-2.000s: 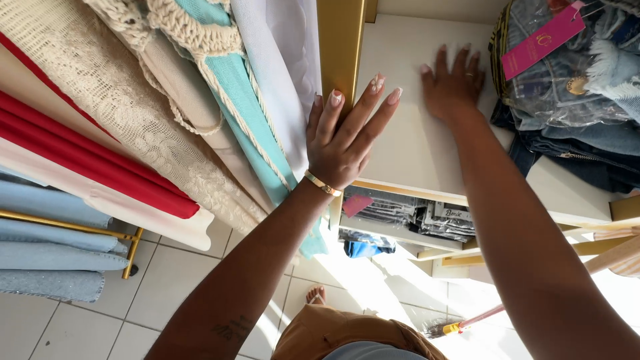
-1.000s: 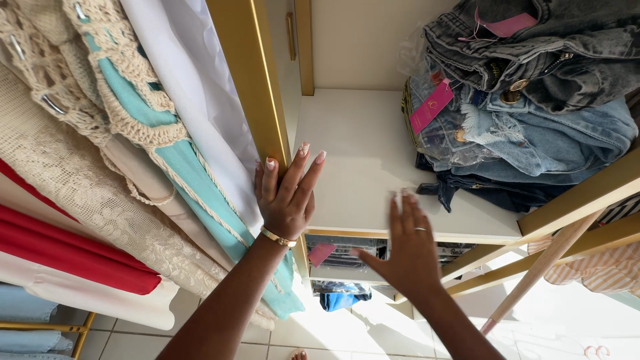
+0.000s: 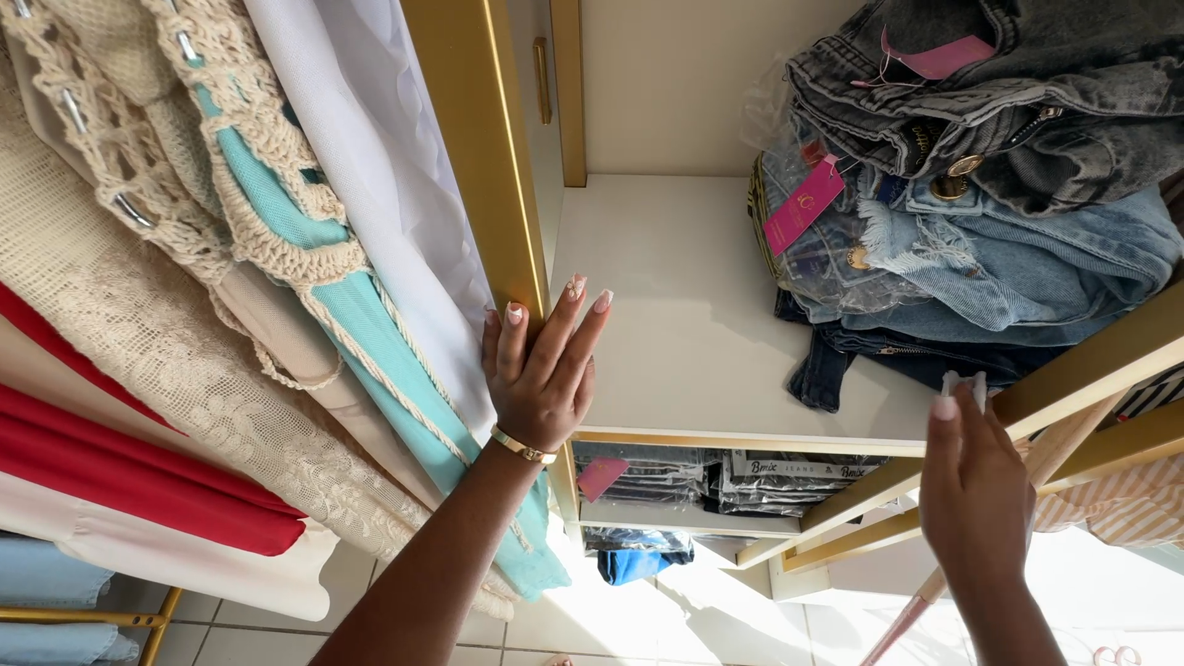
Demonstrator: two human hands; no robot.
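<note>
My left hand [image 3: 546,379] rests with spread fingers against the gold upright [image 3: 490,157] of a shelving unit and holds nothing. At the right, my right hand [image 3: 980,481] is raised near the gold diagonal rail [image 3: 1091,370], fingertips drawn together; whether they pinch something small or touch the rail I cannot tell. Between and above the hands lies a white shelf [image 3: 666,305]. On its right side are stacked folded jeans: grey ones [image 3: 1091,139] on top, light blue ones [image 3: 1017,250] below, and dark blue ones [image 3: 823,370] at the bottom. Pink tags [image 3: 805,205] hang from the pile.
Hanging clothes crowd the left, among them a turquoise and crochet garment [image 3: 370,342] and a red one [image 3: 148,472]. Bagged garments [image 3: 786,476] fill a lower shelf. A wooden pole [image 3: 1073,435] leans at the right, near striped fabric [image 3: 1128,499]. Tiled floor [image 3: 610,620] shows below.
My right hand has moved from over the white shelf to the right, near the gold rail, and its fingers have come together. My left hand has stayed at the gold upright.
</note>
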